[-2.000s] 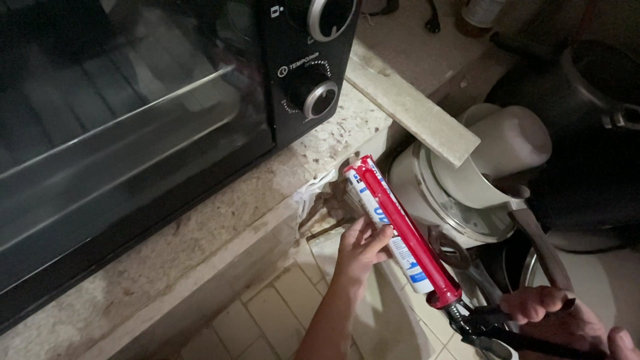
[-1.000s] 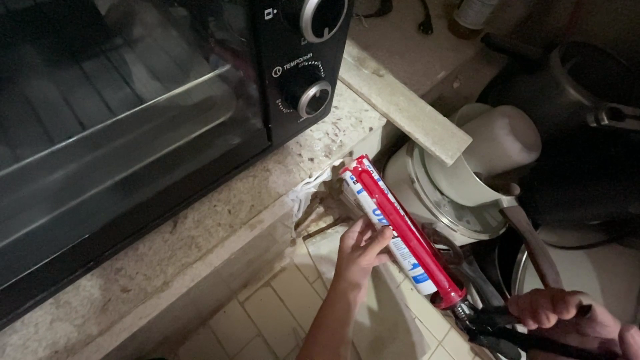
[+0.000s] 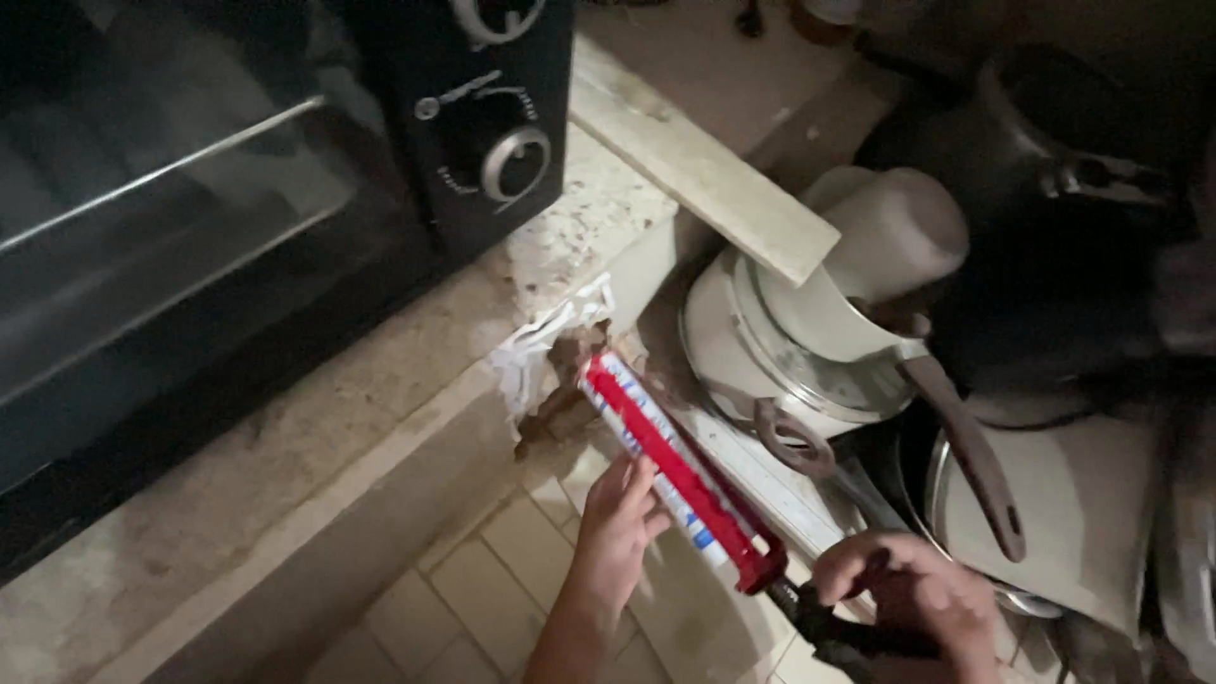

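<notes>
A red caulking gun (image 3: 679, 470) loaded with a white and blue sealant cartridge (image 3: 701, 538) slants across the middle of the head view. My left hand (image 3: 617, 522) supports the cartridge's side with its fingers. My right hand (image 3: 912, 594) is closed round the black handle at the gun's rear; this part is dark and blurred. The gun's front end lies by a broken, brownish gap under the stone countertop (image 3: 608, 223). White sealant (image 3: 551, 328) is smeared in strands along the countertop's edge, just above that gap. Whether the nozzle touches anything cannot be seen.
A black countertop oven (image 3: 494, 104) stands on the counter at left. A pale flat strip (image 3: 712, 180) juts from the counter toward stacked light pots (image 3: 750, 366) with brown handles. A dark pressure cooker (image 3: 1035, 218) is at right. Tiled floor (image 3: 484, 570) shows below.
The gun's front end has moved down from the countertop's edge to the broken gap, with both hands still on the gun. The view has shifted closer.
</notes>
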